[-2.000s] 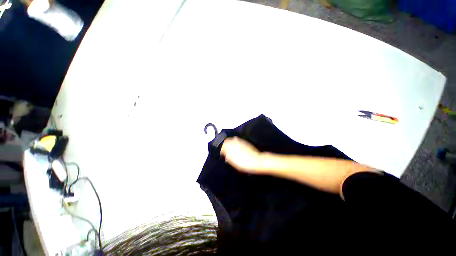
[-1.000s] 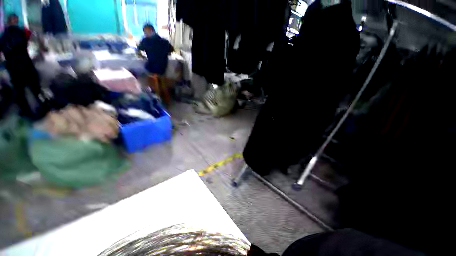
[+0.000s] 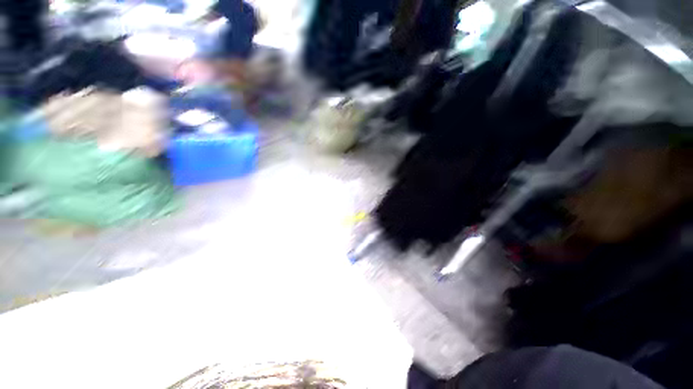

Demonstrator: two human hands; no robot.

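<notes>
The picture is strongly blurred. Black hung garments (image 3: 471,144) hang on a clothes rack (image 3: 524,186) at the right, nearest in front of me. The corner of the white worktable (image 3: 228,304) fills the lower left and is overexposed. A dark sleeve or shoulder (image 3: 555,368) shows at the bottom right edge. Neither of my hands is in the picture. No black garment shows on the visible part of the table.
A blue bin (image 3: 214,156) with dark and white cloth stands on the floor beyond the table. A green sack (image 3: 99,182) with beige cloth on top lies left of it. A pale sack (image 3: 337,125) lies farther back. More dark garments (image 3: 608,304) hang at the far right.
The view has swung from the table, with a hand on the black garment, to the floor and racks at the right. Since one second ago it has tilted slightly and blurred.
</notes>
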